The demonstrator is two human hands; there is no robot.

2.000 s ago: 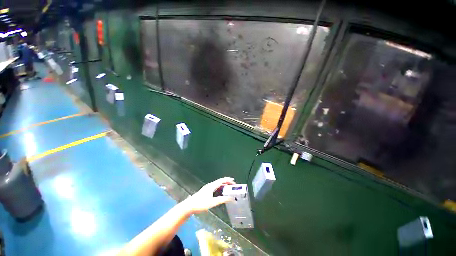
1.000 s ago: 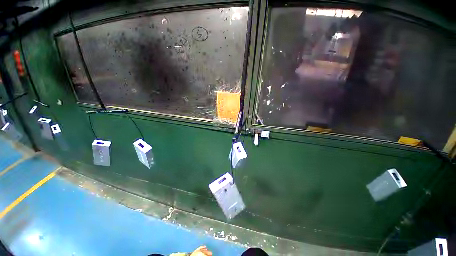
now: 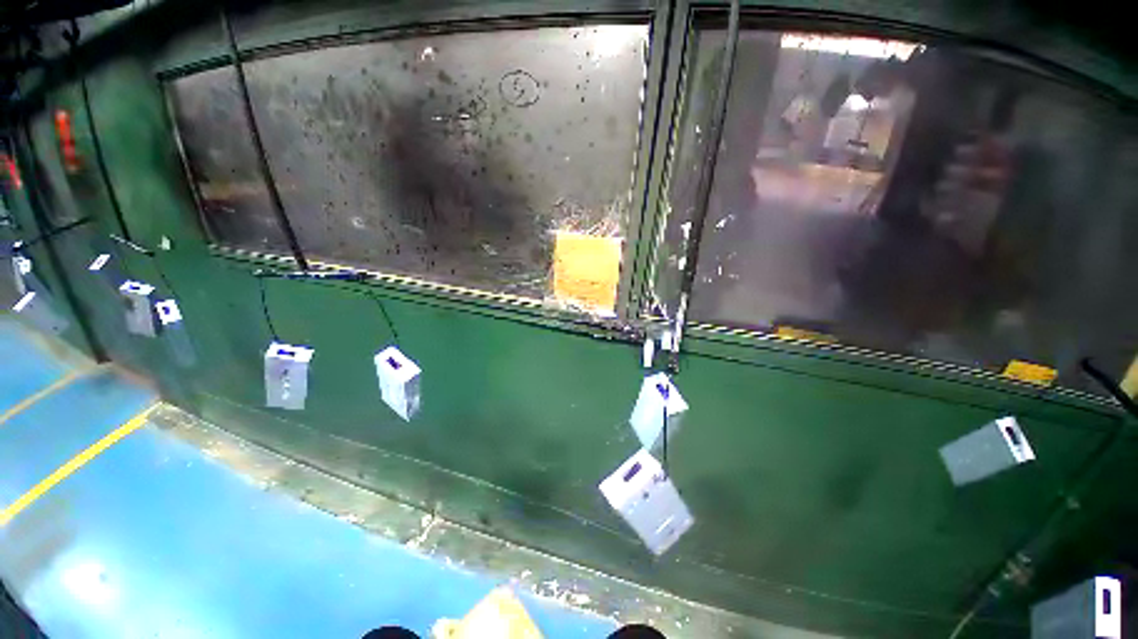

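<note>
Light-grey box-shaped housings hang in front of the green wall. The nearest one (image 3: 649,504) hangs tilted at centre right, its dark slot facing up. Another housing (image 3: 658,411) hangs just behind and above it; the two overlap in view. A pale yellow crumpled thing (image 3: 493,618), possibly a cloth, is cut off by the bottom edge. Neither of my hands can be made out; whether fingers are at this yellow thing is too blurred to tell. No hand touches a housing.
More housings hang at the left (image 3: 288,377), near the middle (image 3: 399,385) and at the right (image 3: 988,452). A dark rod (image 3: 709,175) hangs before the dirty windows. Blue floor (image 3: 250,537) with yellow lines lies lower left. Two dark rounded shapes, possibly knees, are at the bottom edge.
Two seconds ago a hand, apparently my left, held a housing; it has let go and withdrawn. The view has turned right. Since one second ago, the near housings and rod have shifted right.
</note>
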